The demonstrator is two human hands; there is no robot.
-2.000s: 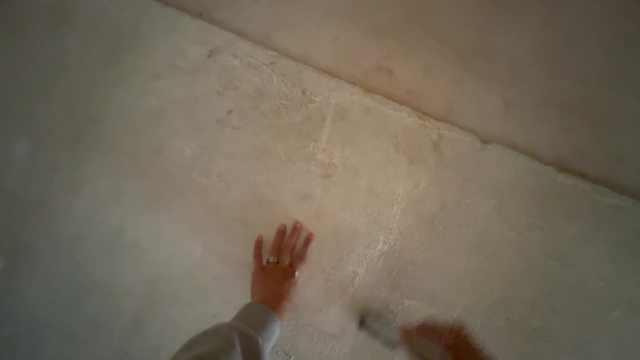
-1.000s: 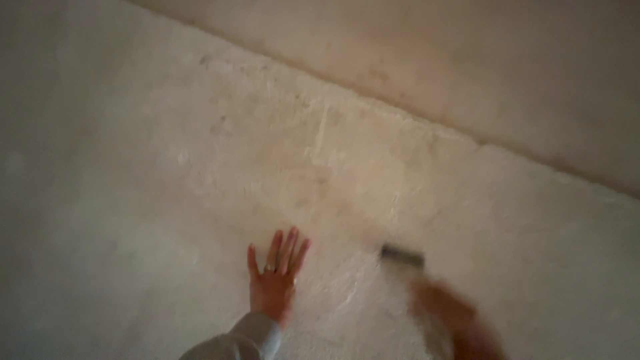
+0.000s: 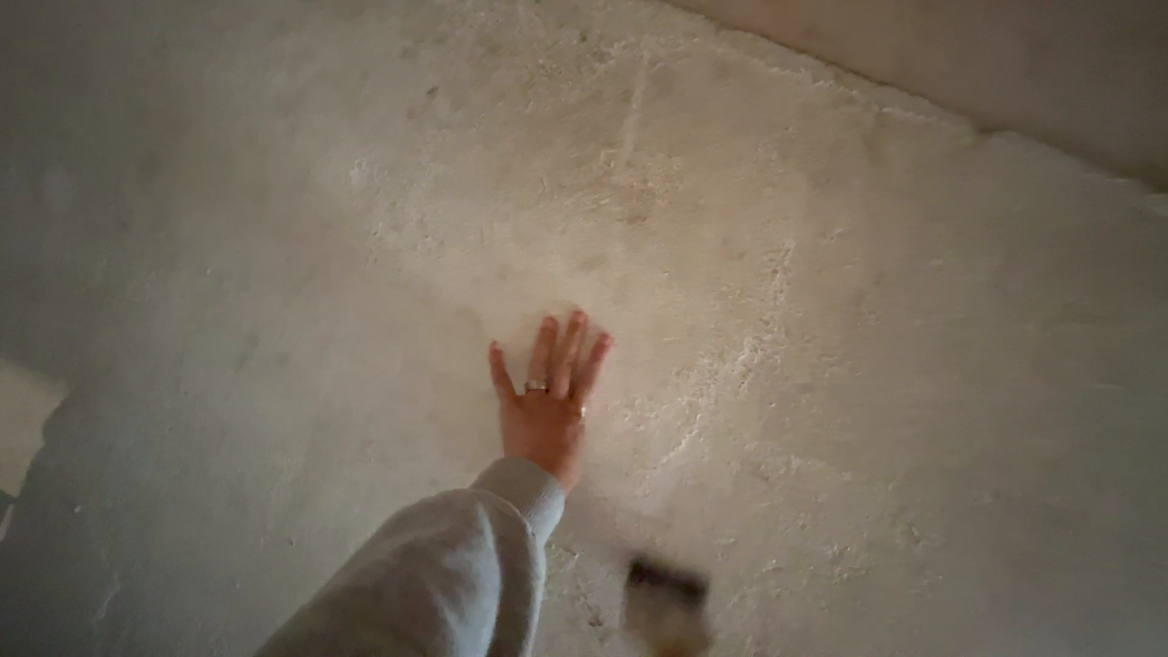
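My left hand (image 3: 547,415), with a ring on one finger and a grey sleeve, rests spread on a rough, pale plaster-like surface (image 3: 894,365). It holds nothing. Below and to its right, at the bottom edge, is a blurred flat hand tool (image 3: 668,598) with a dark front edge and a lighter body; whether it is a brush or a scraper cannot be told. My right hand is not clearly visible; whatever holds the tool lies past the lower edge of the view.
A long, uneven edge (image 3: 985,132) crosses the upper right, with a smoother brownish surface (image 3: 1022,64) beyond it. Pitted, raised streaks (image 3: 748,351) run to the right of my left hand. A lighter patch (image 3: 23,420) shows at the far left.
The tool, which my right hand held in the earlier view, has moved down to the bottom edge, and that hand has dropped out of clear sight. My left hand remains spread on the surface.
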